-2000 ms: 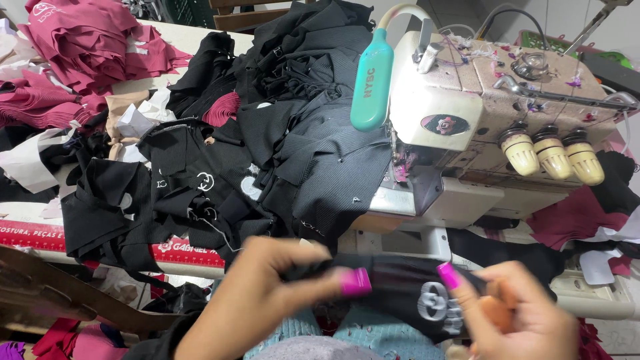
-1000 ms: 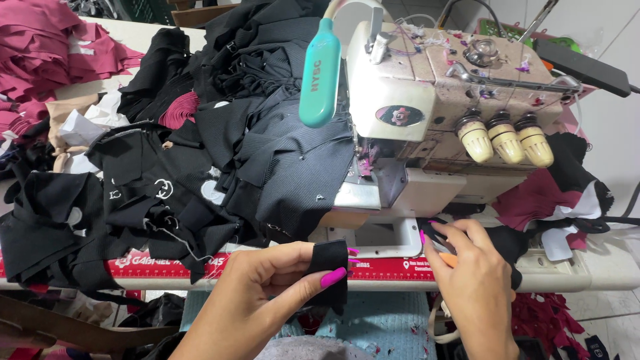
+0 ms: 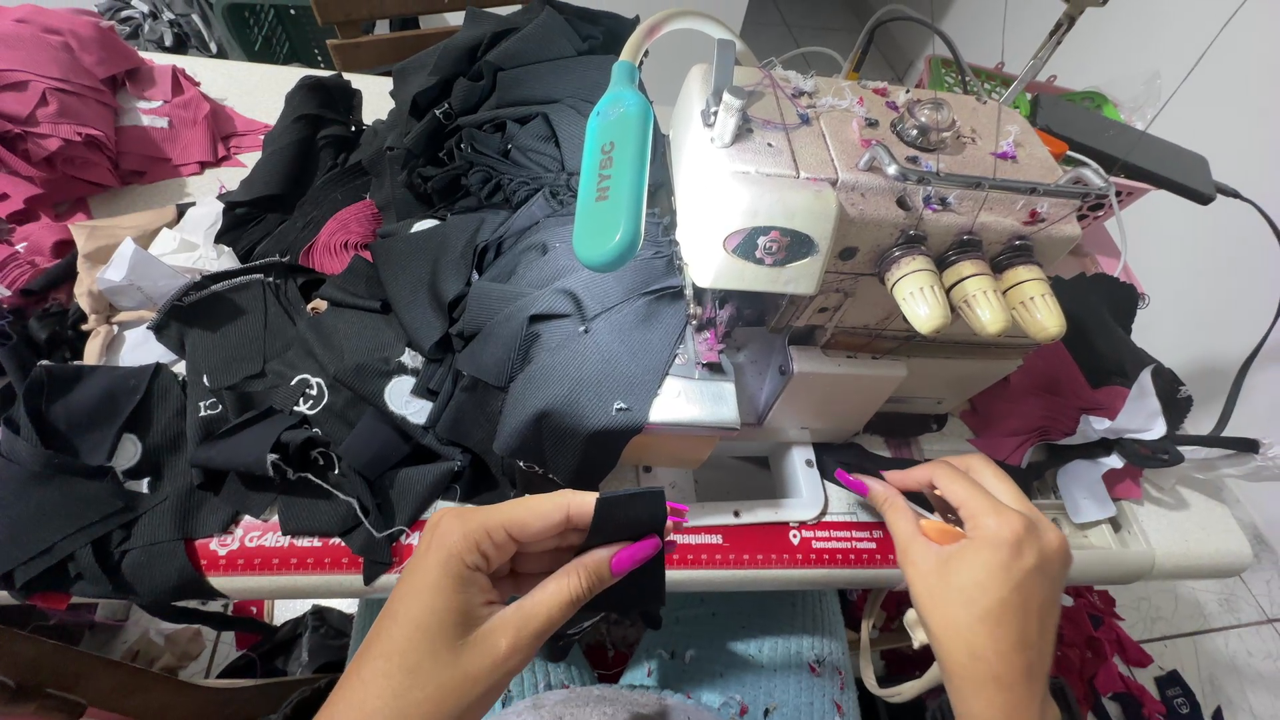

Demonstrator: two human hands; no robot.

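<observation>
My left hand [image 3: 520,580] pinches a small folded strip of black fabric [image 3: 628,545] between thumb and fingers, over the table's front edge. To its right, my right hand [image 3: 970,530] has its thumb and index finger at a piece of black fabric [image 3: 865,465] beside the sewing machine's base; an orange-handled tool, partly hidden, rests in the palm. An overlock sewing machine [image 3: 780,240] stands behind both hands, with a turquoise lamp [image 3: 612,165] at its left. Black ribbed fabric pieces [image 3: 590,350], some with white embroidery, lie heaped left of the machine.
Pink ribbed fabric [image 3: 60,110] is piled at the far left. A red measuring tape strip [image 3: 740,545] runs along the table's front edge. Pink, black and white pieces [image 3: 1050,400] lie right of the machine. A black power strip [image 3: 1120,145] and its cable are at the back right.
Two seconds ago both hands held an embroidered black piece in front of the table. The right hand has since gone to black fabric by the machine base; the left still holds a black strip.
</observation>
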